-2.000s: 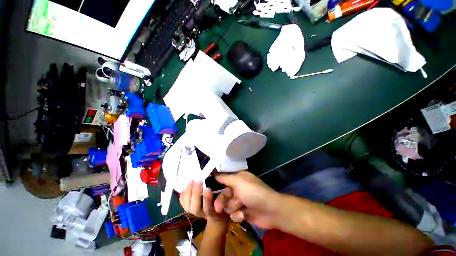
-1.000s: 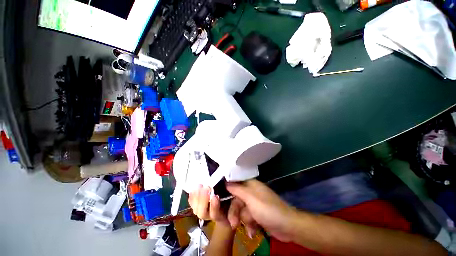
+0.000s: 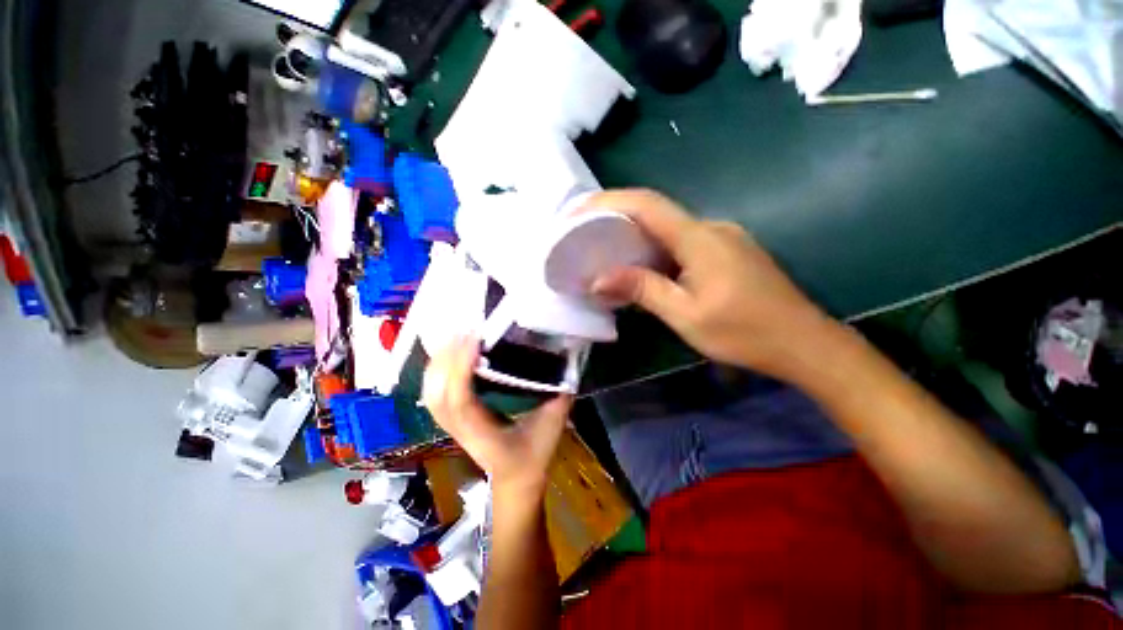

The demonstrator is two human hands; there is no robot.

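Observation:
A large white security camera (image 3: 523, 160) lies at the front edge of the green bench. Its round end disc (image 3: 591, 252) faces me. My right hand (image 3: 727, 295) grips around this round end, thumb on the disc. My left hand (image 3: 493, 418) holds the lower end at a white frame with a black front (image 3: 527, 362), fingers and thumb spread on either side of it. The left fingertips are partly hidden behind the white parts.
Blue blocks (image 3: 422, 197) and pink paper (image 3: 330, 265) lie left of the camera. A black mouse (image 3: 671, 43), crumpled tissue (image 3: 807, 43), cotton swab (image 3: 872, 96) and white cloth (image 3: 1047, 49) lie beyond it. Boxed white units (image 3: 456, 564) stand below the bench edge.
My right hand has moved up from beside my left hand onto the round end. My left hand has opened wider around the black-fronted frame. The view has tilted downward.

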